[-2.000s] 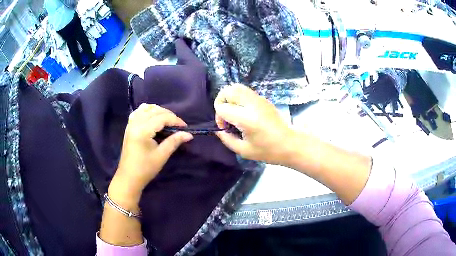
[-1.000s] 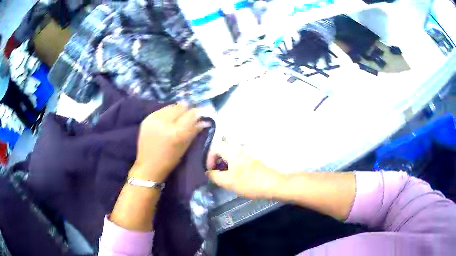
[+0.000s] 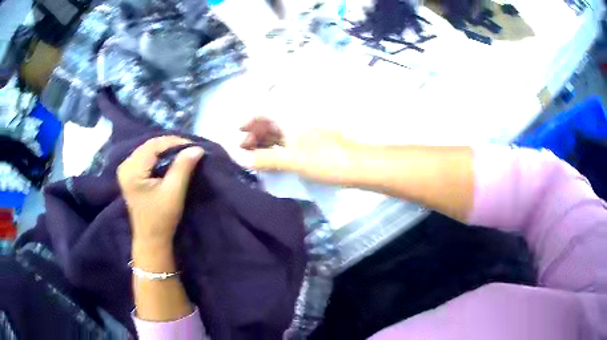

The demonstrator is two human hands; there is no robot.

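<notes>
The dark purple lining (image 3: 239, 239) hangs in large folds over the left side, with a fuzzy plaid edge (image 3: 316, 285) at its lower right. My left hand (image 3: 156, 179) pinches a gathered dark part of the lining between thumb and fingers. My right hand (image 3: 279, 149) is blurred beside the lining's upper right edge, its fingers curled; whether it holds anything cannot be told. The plaid shell (image 3: 150, 60) lies bunched at the upper left.
The white table (image 3: 426, 113) curves round on the right. A pile of black tape strips (image 3: 389, 23) lies at the top, with dark labels on brown card (image 3: 509, 25) to its right. Blue bins (image 3: 566, 129) stand at the right edge.
The view has shifted, and the machine head has mostly left it. My left hand has moved left with the lining. My right hand has come away from the dark edge it was at.
</notes>
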